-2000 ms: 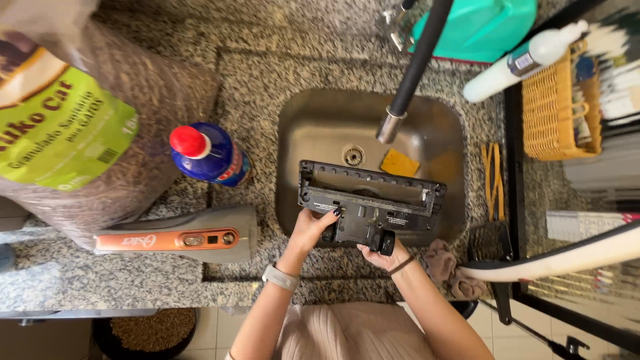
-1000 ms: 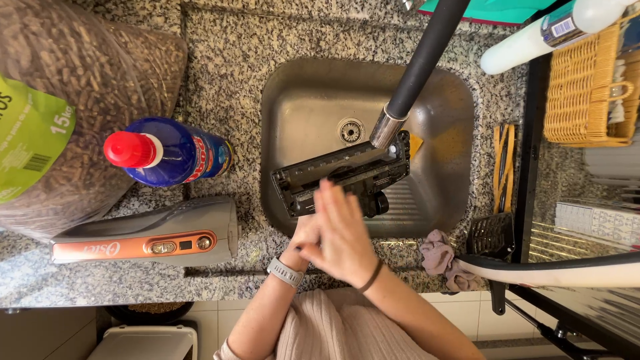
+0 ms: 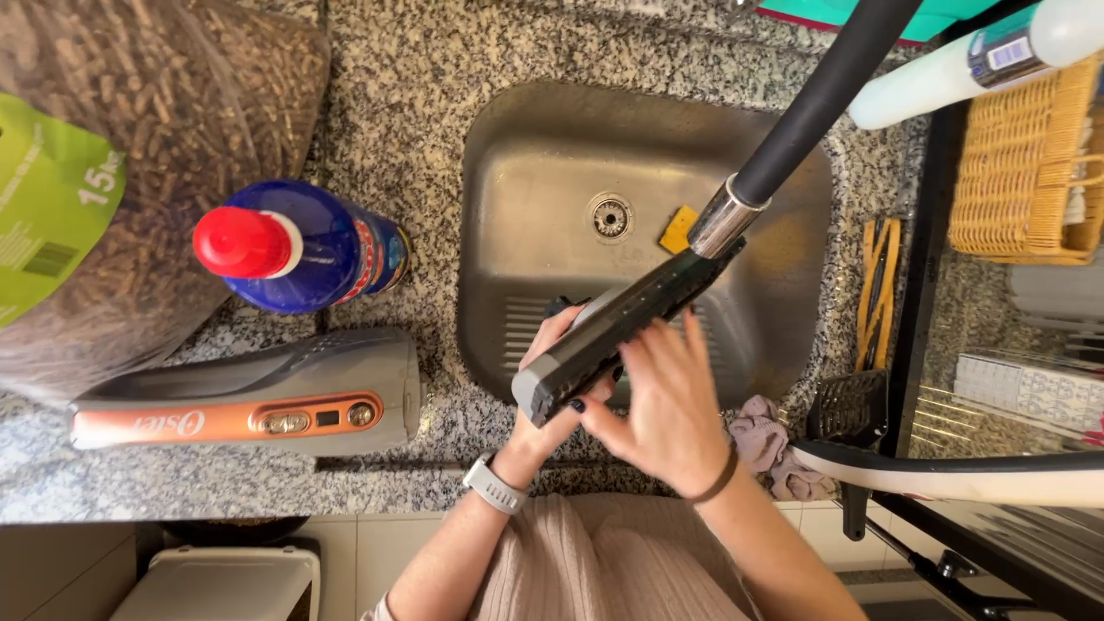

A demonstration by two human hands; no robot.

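Note:
A black and grey vacuum cleaner floor head (image 3: 634, 328) is tilted over the front of the stainless steel sink (image 3: 535, 172). My left hand (image 3: 556, 379), wearing a pale watch, grips it from beneath near its lower end. Against its near side are the spread fingers of my right hand (image 3: 660, 401); whether they press on it is unclear. The metal tip of the black faucet hose (image 3: 776, 147) overlaps the head's upper end in view. A yellow sponge (image 3: 680, 229) lies in the sink behind it, near the drain (image 3: 611, 217).
Left on the granite counter are an Oster handheld vacuum body (image 3: 241, 410), a blue bottle with red cap (image 3: 302, 246) and a bag of pellets (image 3: 198, 103). Right are tongs (image 3: 878, 293), a crumpled cloth (image 3: 772, 448), a wicker basket (image 3: 1005, 181) and a white bottle (image 3: 949, 73).
The floor head has turned from nearly level to steeply slanted. One second ago my hands were together in front of it; now my left hand holds it and my right hand is at its near side.

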